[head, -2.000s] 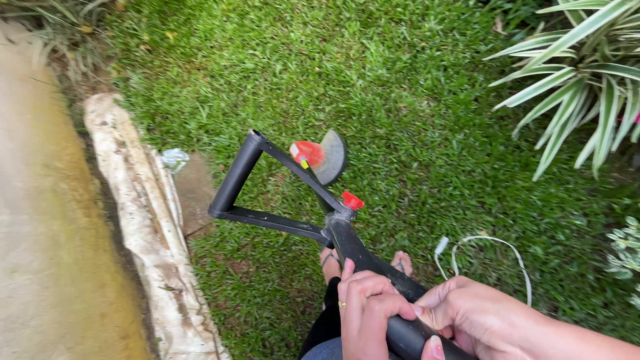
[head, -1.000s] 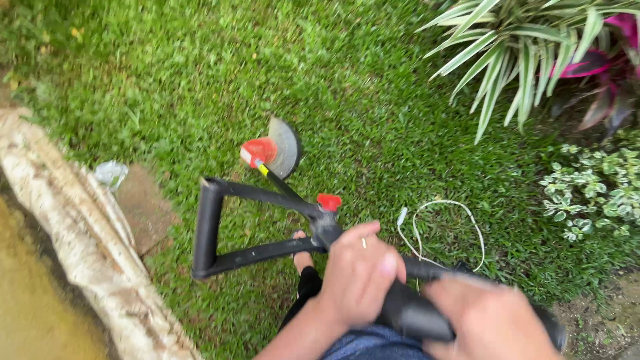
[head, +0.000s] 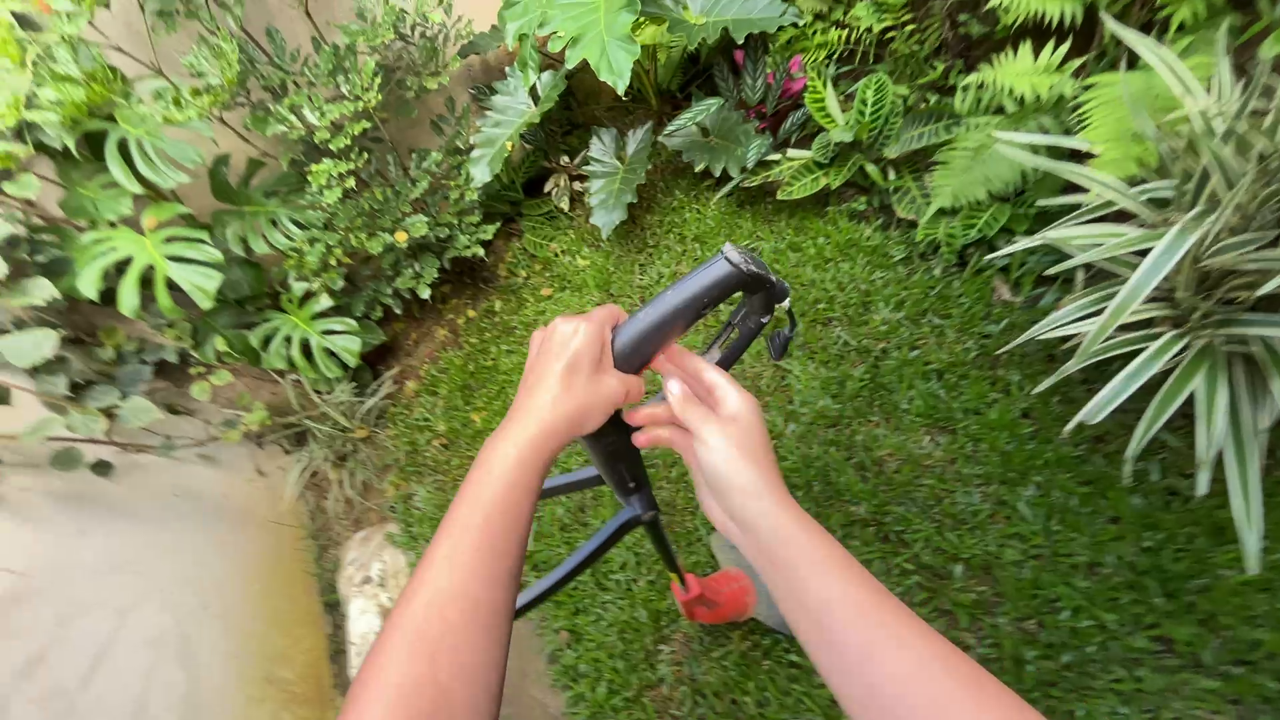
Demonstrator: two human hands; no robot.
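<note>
An electric string trimmer with a black rear handle (head: 680, 305) is tilted up before me over the lawn. My left hand (head: 575, 375) is wrapped around the lower end of that handle grip. At the handle's right side, my right hand (head: 715, 430) touches the grip's underside with fingers partly spread; whether it grips anything is unclear. A short black cord end (head: 782, 338) hangs from the handle's far end. Lower down, the black loop-shaped front handle (head: 580, 565) shows partly behind my left forearm. The red trimmer head (head: 715, 597) with its grey guard is near the grass, partly behind my right forearm.
Leafy plants (head: 150, 250) line the wall at the left and back. A striped spider-like plant (head: 1180, 290) leans in from the right. At lower left lie a pale paved surface (head: 150, 590) and a whitish rolled sheet (head: 370, 580) along the grass (head: 900, 480).
The trimmer's rear handle has come up into sight, and both hands are now at it rather than on the shaft. The view has swung strongly toward the plants at the back.
</note>
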